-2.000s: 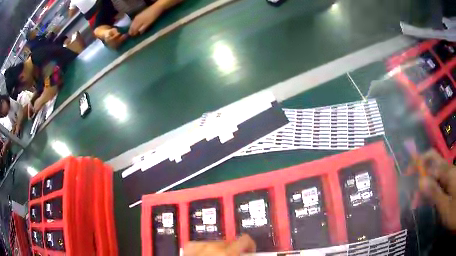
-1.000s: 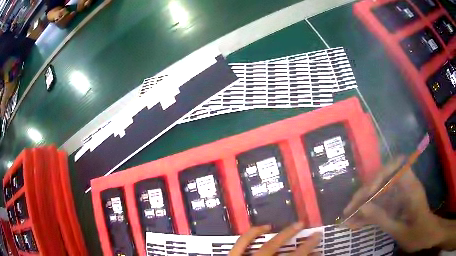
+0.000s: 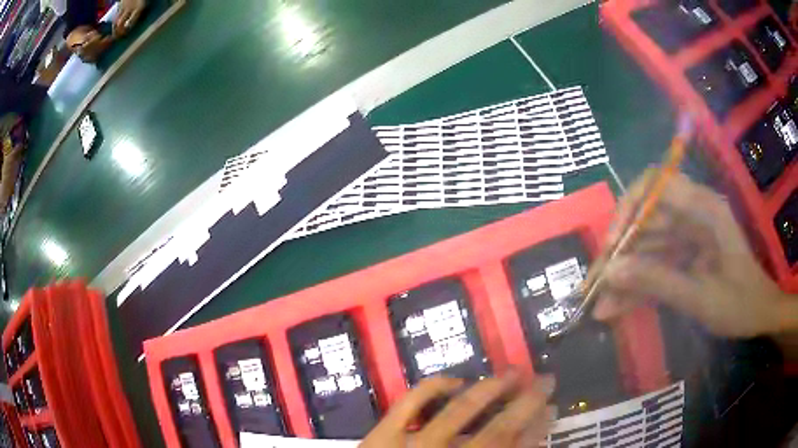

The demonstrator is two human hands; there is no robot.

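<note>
The red foam tray [image 3: 367, 290] holds a row of black phone housings with white labels. My right hand [image 3: 678, 254] holds the orange tweezers or pick-up tool [image 3: 654, 194], its fine tip over the rightmost phone housing [image 3: 573, 367], below the label. Whether the tip carries a piece cannot be told. My left hand [image 3: 468, 411] lies with spread fingers at the tray's lower middle, over the white adhesive sheet [image 3: 643, 422] with rows of black bars. Its fingertips are near the rightmost housing. Its palm is cut off by the bottom edge, so whether it grips the sheet is unclear.
Beyond the tray lie a black adhesive sheet [image 3: 262, 229] with a stepped white edge and full barred sheets [image 3: 464, 157]. Stacked red trays [image 3: 74, 367] stand at left, another filled tray [image 3: 674, 70] at right. A phone [image 3: 88, 135] and another person's hands [image 3: 105, 31] are upper left.
My right hand has moved up, and the tool's tip has moved from the barred sheet to the rightmost housing. The barred sheet is lower in view, and the tray appears slightly shifted left and down.
</note>
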